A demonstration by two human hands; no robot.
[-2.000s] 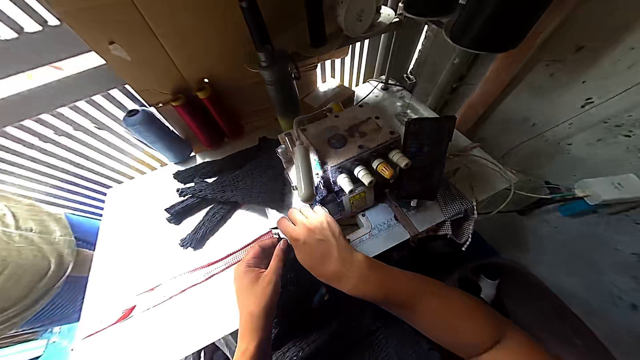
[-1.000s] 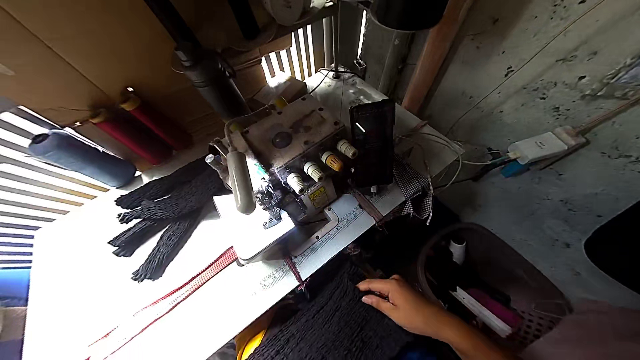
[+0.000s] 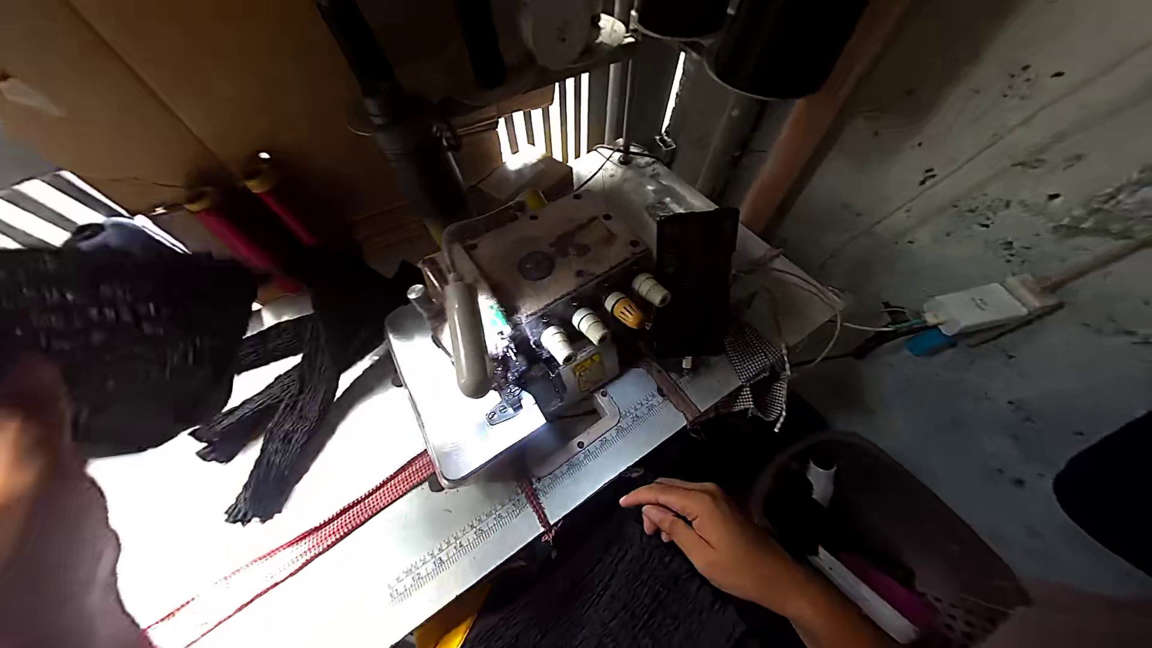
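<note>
My right hand (image 3: 688, 526) is loosely curled in front of the table edge, above a black crinkled knit fabric (image 3: 603, 585); nothing shows between its fingers. At the far left edge my left hand (image 3: 13, 454) is blurred and cut off, beside a bunched black fabric (image 3: 126, 351); its fingers cannot be made out. An overlock sewing machine (image 3: 549, 261) stands mid-view, its lamp lighting the metal plate around the presser foot (image 3: 504, 409). A red-and-white knit strip (image 3: 360, 508) runs from the plate across the white table. Black knit pieces (image 3: 288, 414) lie left of the machine.
Red thread cones (image 3: 238, 234) stand behind the table. A checked cloth (image 3: 758, 364) hangs at its right end, by a dark upright panel (image 3: 693, 279). A plastic basket (image 3: 882, 513) with a white cone sits below right. A white power adapter (image 3: 981, 308) and cables are against the wall.
My left hand, hidden one second ago, now shows at the far left, where a dark fabric is raised over the table. My right hand has left the machine plate, where it was two seconds ago.
</note>
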